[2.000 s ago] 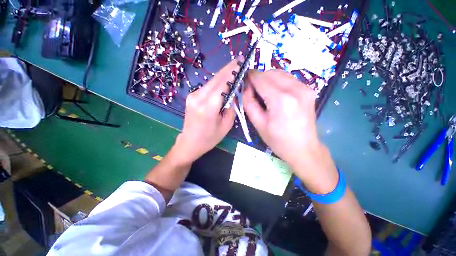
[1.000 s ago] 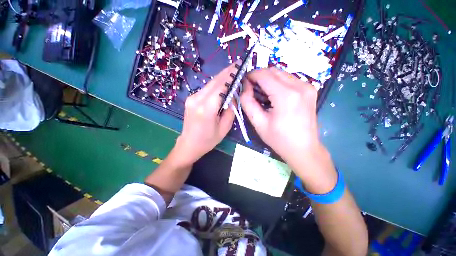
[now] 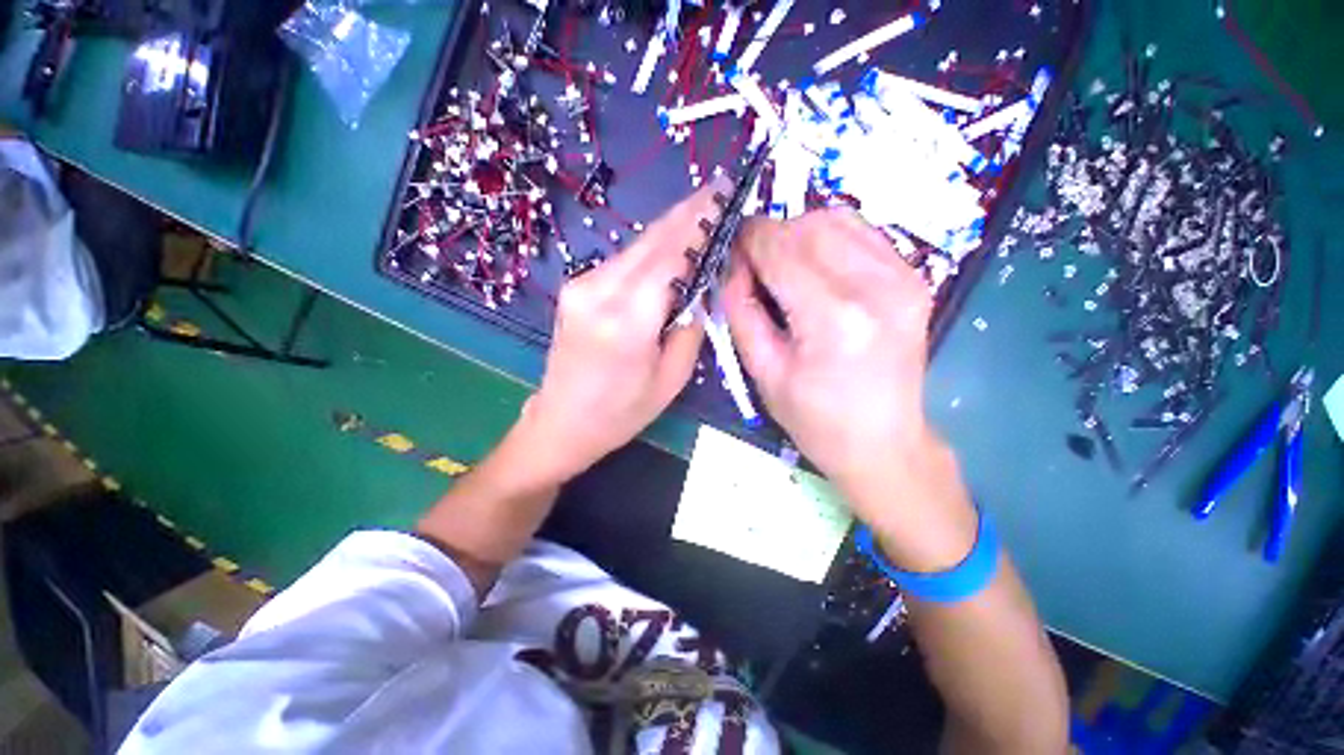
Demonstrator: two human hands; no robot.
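Note:
My left hand (image 3: pixel 619 347) is closed around a black comb-like strip holder (image 3: pixel 711 244), which slants up and to the right over the near edge of the black tray. My right hand (image 3: pixel 837 332) is beside it, its fingertips close to the holder. A small dark piece shows between the right thumb and fingers. A white flat strip with a blue end (image 3: pixel 731 369) hangs below the holder between my hands. A bright heap of white strips with blue ends (image 3: pixel 899 155) lies in the tray just beyond my right hand.
Small red, black and white wired parts (image 3: pixel 475 199) lie at the tray's left. Black leads with silver-white bits (image 3: pixel 1179 236) are piled on the bench at right, near blue-handled pliers (image 3: pixel 1260 457). A pale paper note (image 3: pixel 759 505) is at the bench edge. A clear bag (image 3: pixel 347 56) lies left.
The camera view has shifted slightly, moving the pliers left in the picture. The note's position is nearly the same. My fingers have shifted slightly at the holder; both hands stay in about the same place.

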